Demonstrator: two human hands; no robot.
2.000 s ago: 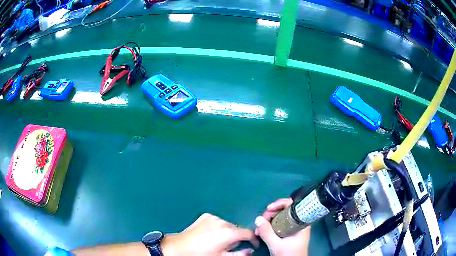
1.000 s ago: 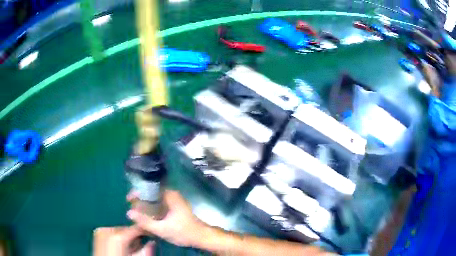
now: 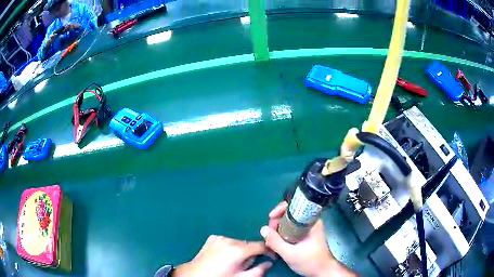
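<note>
My right hand (image 3: pixel 303 246) holds the electric screwdriver (image 3: pixel 310 200) by its tan grip, near the bottom centre. The driver is tilted, its black top towards the yellow hose (image 3: pixel 385 86); its tip is hidden by the hands. My left hand (image 3: pixel 225 258) is beside it, fingers bent and touching or nearly touching the right hand; whether it holds anything small cannot be seen. A blue battery tester (image 3: pixel 136 128) lies screen up at the left, and another blue tester (image 3: pixel 339 84) lies back up beyond the driver.
Two pale screw feeders (image 3: pixel 374 197) stand at the right. A flowered tin box (image 3: pixel 40 226) is at the left. Red clamps (image 3: pixel 82 120) with dark leads lie at the upper left. A green post (image 3: pixel 259 32) rises beyond. A person in blue (image 3: pixel 73 24) is at the top left.
One second ago the view was turned right over the feeders; now it is back over the bench. The driver stays in my right hand, with my left hand beside it.
</note>
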